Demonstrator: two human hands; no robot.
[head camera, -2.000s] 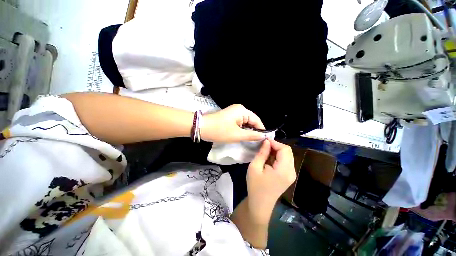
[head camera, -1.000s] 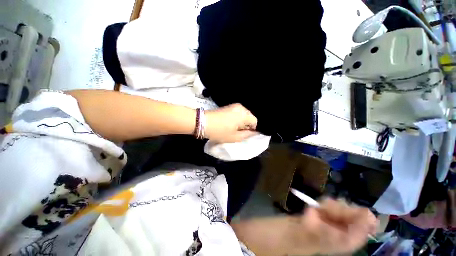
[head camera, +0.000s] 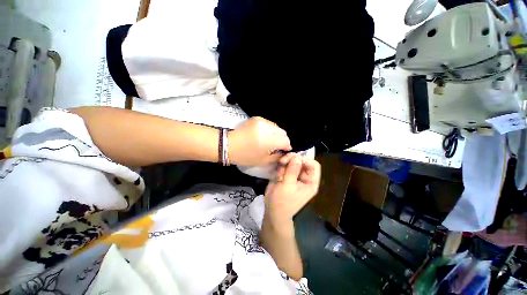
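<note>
My left hand is closed on the white fabric piece at the near edge of the black garment. My right hand is at the same spot, its thumb and fingertips pinched together against the left fingertips. The white piece hangs below my left hand, and a corner of it shows to the right of the fingers. No needle can be made out at the right fingertips; whatever they pinch is too small or hidden. The black garment lies on the white table beyond my hands.
A white cloth with a black edge lies left of the garment. An off-white sewing machine stands at the right, with scissors beside its base. An open cardboard box is below the table edge. Another machine is at far left.
One second ago my right hand was stretched out low to the right, blurred. It has come back to the white piece beside my left hand. My left hand has stayed on the cloth.
</note>
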